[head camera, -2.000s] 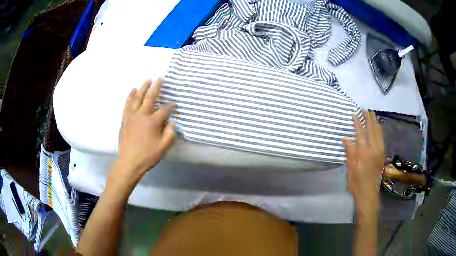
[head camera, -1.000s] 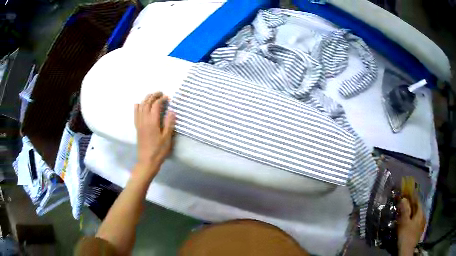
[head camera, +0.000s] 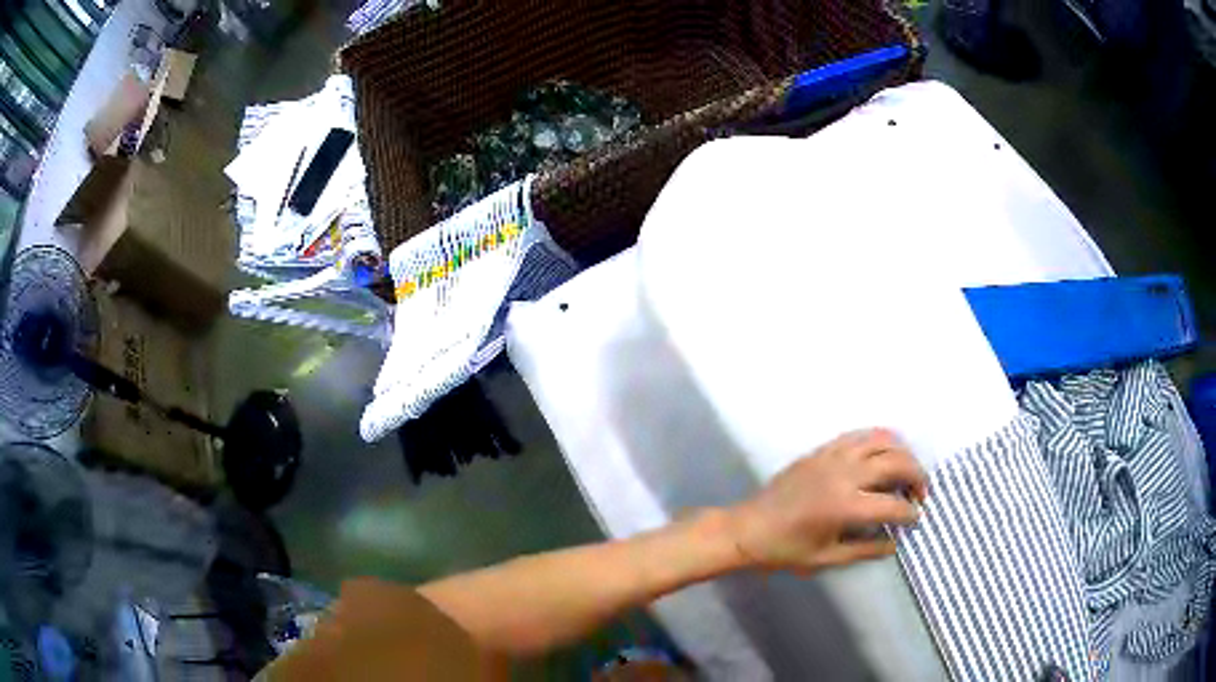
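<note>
The striped garment (head camera: 994, 553) lies flat over the padded white board (head camera: 800, 307) at the lower right, its stripes running lengthwise. Its bottom is cut off by the frame's edge. My left hand (head camera: 847, 504) is at the garment's near hem corner, fingers curled on the cloth edge. The rest of the garment (head camera: 1134, 493) lies crumpled beyond the board at the far right. My right hand is out of the picture. A small dark shape at the bottom edge is too cut off to identify.
A blue board (head camera: 1087, 324) lies beyond the padded board. A large brown woven basket (head camera: 640, 187) stands at the far side, with striped pieces (head camera: 447, 320) hanging at its corner. White papers (head camera: 274, 180), cardboard boxes (head camera: 167, 240) and a fan (head camera: 47, 340) are at the left.
The view has swung left, bringing the basket, boxes and fan into sight. The iron and my right hand on it have left the picture. My left hand stays at the garment's hem.
</note>
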